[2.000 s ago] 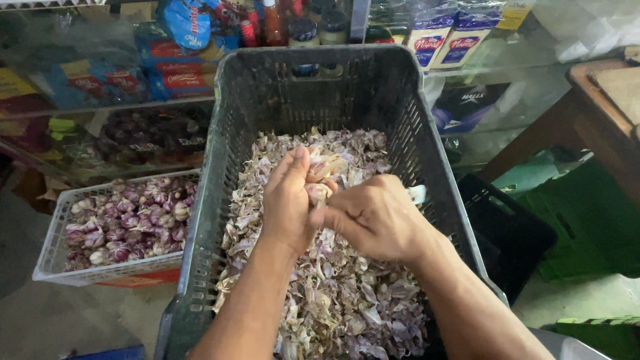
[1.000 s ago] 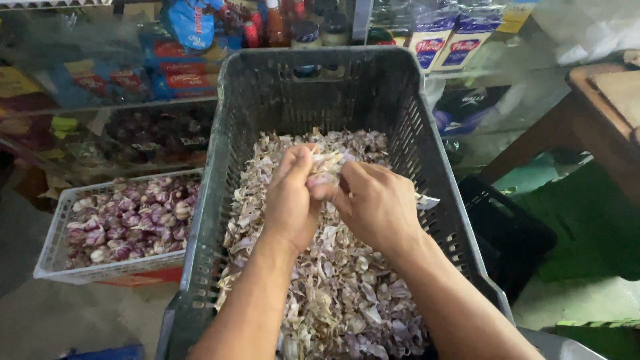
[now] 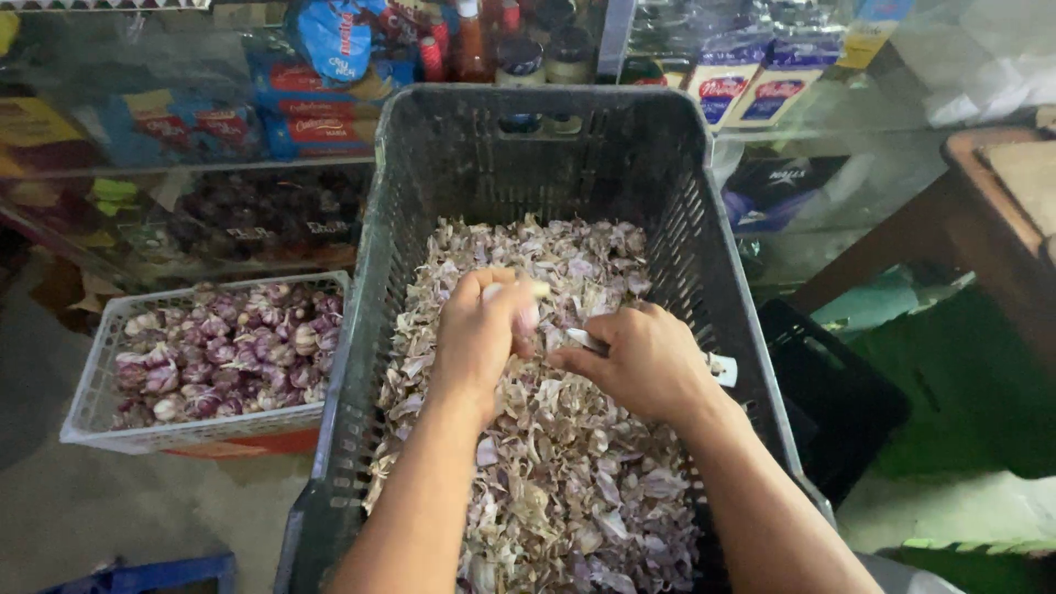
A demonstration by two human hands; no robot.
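Above a deep bed of dry garlic skins (image 3: 536,462) in a black plastic crate (image 3: 544,99), my left hand (image 3: 478,330) is closed around a garlic bulb (image 3: 525,313), partly hidden by the fingers and blurred. My right hand (image 3: 652,355) grips a small knife, whose short blade (image 3: 586,340) shows between thumb and forefinger, pointing toward the left hand. A white end (image 3: 723,370), possibly the knife's handle, sticks out on the far side of that hand. A gap separates the two hands.
A white plastic basket (image 3: 91,371) of purple garlic bulbs (image 3: 223,346) stands left of the crate. Behind are glass shelves (image 3: 272,165) with packets and jars. To the right are a wooden table (image 3: 899,223), a black crate (image 3: 817,396) and a green crate (image 3: 973,388). A blue object (image 3: 157,573) lies lower left.
My hands were together at the garlic in both earlier frames. Now they are apart, the right one drawn back to the right and the knife blade in sight.
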